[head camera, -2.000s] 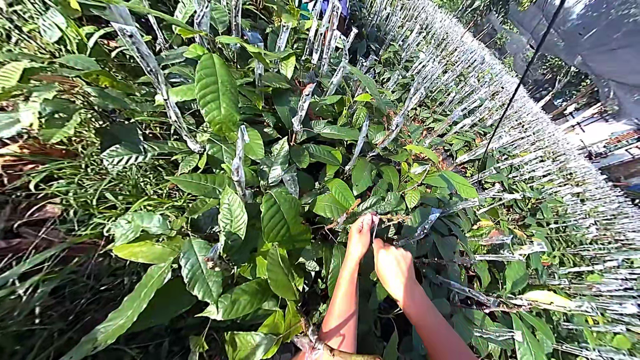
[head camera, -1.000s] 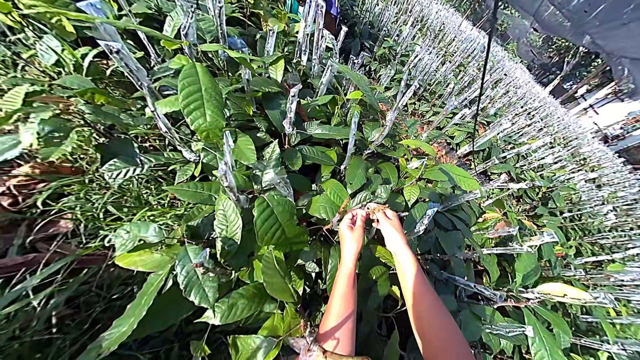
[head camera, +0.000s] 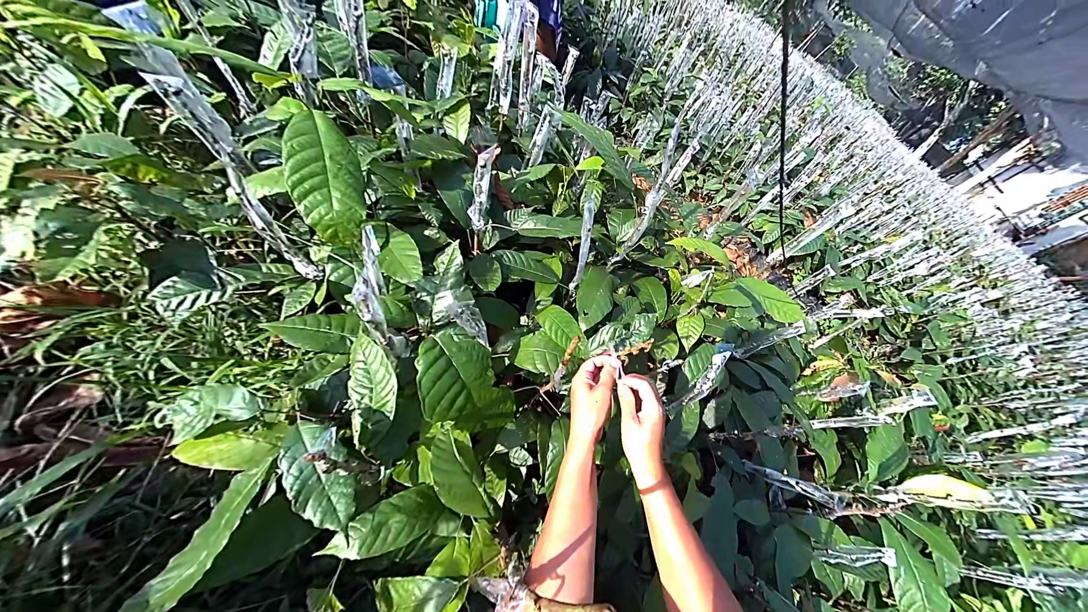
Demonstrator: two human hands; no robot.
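Close together among leafy young plants, my left hand [head camera: 593, 395] and my right hand [head camera: 639, 416] meet at the fingertips. Between them is a small pale strip [head camera: 619, 371], pinched by the fingers of both hands; its material is too small to tell. A brown, dry stem tip [head camera: 563, 364] stands just left of my left hand. To the right of my hands leans a stem wrapped in clear plastic film [head camera: 707, 378]. Broad green leaves [head camera: 459, 378] lie to the left, and the lower stems are hidden under foliage.
Many plastic-wrapped stems [head camera: 901, 153] stand in dense rows at the right. A thin dark line [head camera: 784, 127] hangs from above. Grey sheeting [head camera: 994, 51] spans the upper right. Tall grass [head camera: 161, 374] grows at the left. Part of a person in dark clothing [head camera: 550, 21] shows at the top.
My hands, slightly apart a second ago with a brownish bit at the right fingers, are closer together with the pale strip between them.
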